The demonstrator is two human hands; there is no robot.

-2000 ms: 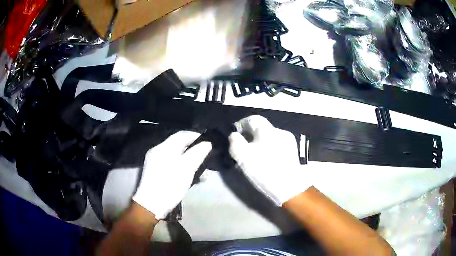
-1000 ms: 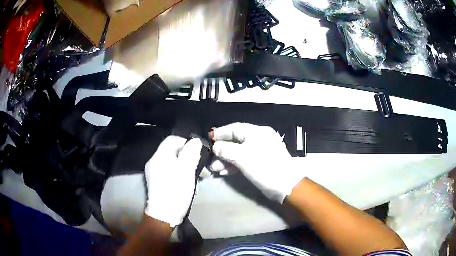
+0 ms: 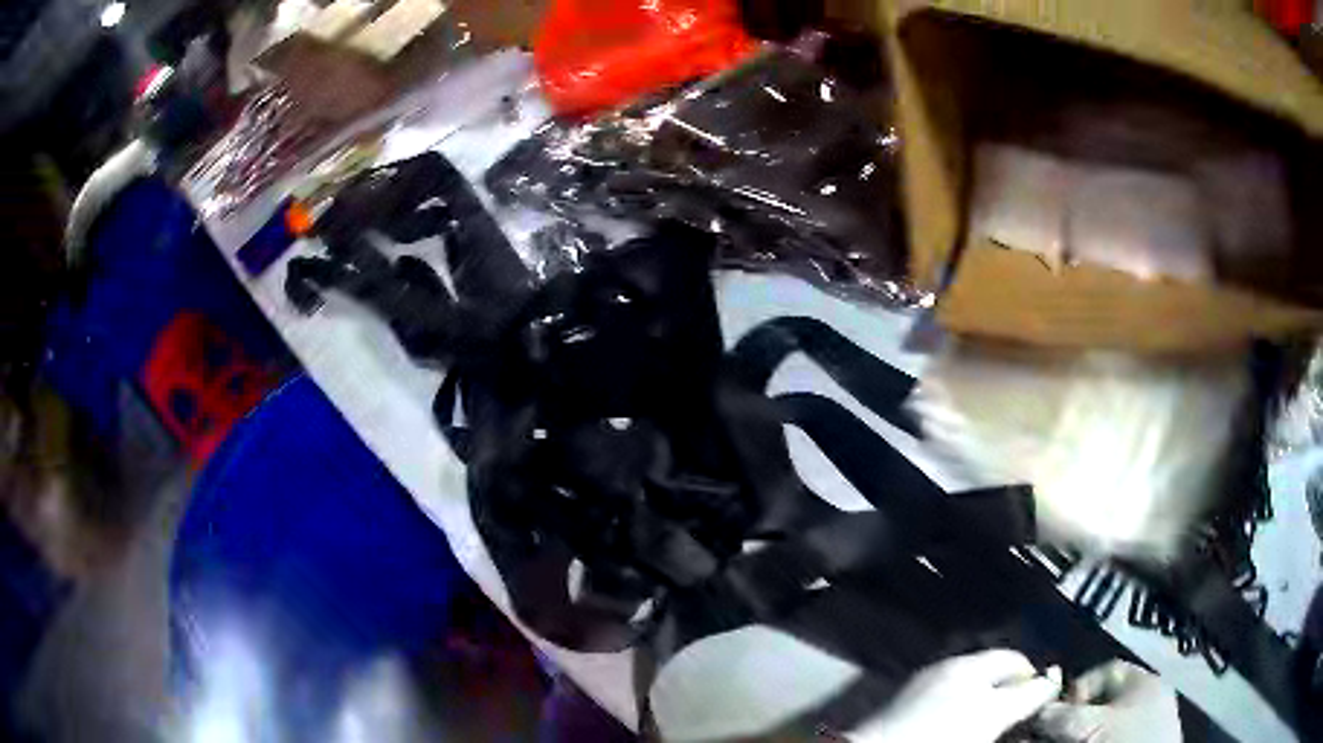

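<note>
My left hand and my right hand, both in white gloves, are at the bottom right, cut off by the lower edge and blurred. Their fingertips are close together over the black webbing straps. What lies between the fingers cannot be made out. A tangled heap of black straps fills the middle of the white table. Black slide adjusters lie behind the straps at the right.
An open cardboard carton with whitish packs stands back right, glossy clear bags in front of it. Dark parts in clear plastic and a red item lie at the back. A blue covered item stands left of the table edge.
The view has swung to the left, so the hands now show at the bottom right and the strap heap in the middle. The strap ends at the right have left the picture.
</note>
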